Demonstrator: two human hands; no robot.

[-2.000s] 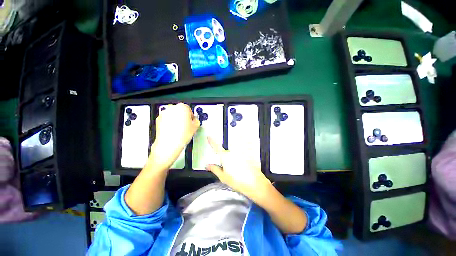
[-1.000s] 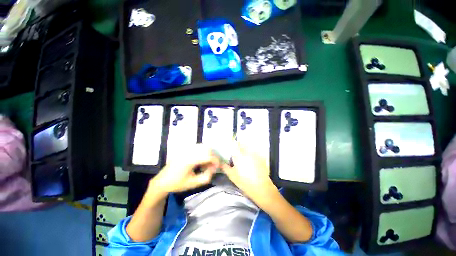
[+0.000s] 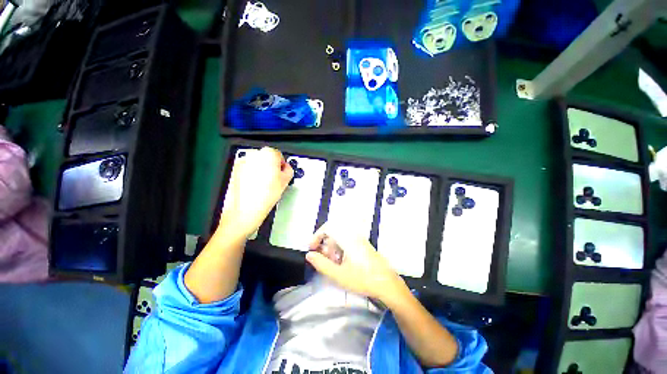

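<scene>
A black five-slot tray point(image 3: 502, 241) holds pale phone back covers, each with three dark camera circles at its upper left. My left hand point(image 3: 256, 186) is over the leftmost cover, its fingers bent together at the camera circles of the second cover point(image 3: 298, 208). Whether it pinches a tiny part cannot be told. My right hand point(image 3: 351, 259) is curled low over the third cover point(image 3: 355, 197) and the tray's near edge. Something small and shiny may be between its fingers, but it is too blurred to tell.
Beyond lies a parts tray point(image 3: 285, 73) with blue film sheets point(image 3: 358, 98), a dark blue pile point(image 3: 267, 109) and silver-white bits point(image 3: 446, 106). Cover trays stand left point(image 3: 146, 146) and right point(image 3: 559, 219). A pale post point(image 3: 585, 55) is at upper right. Pink sleeves show at both sides.
My hands were close together over the tray's near edge; my left hand has moved up and away to the left covers. My right hand stays low. The view has shifted, and the tray appears tilted.
</scene>
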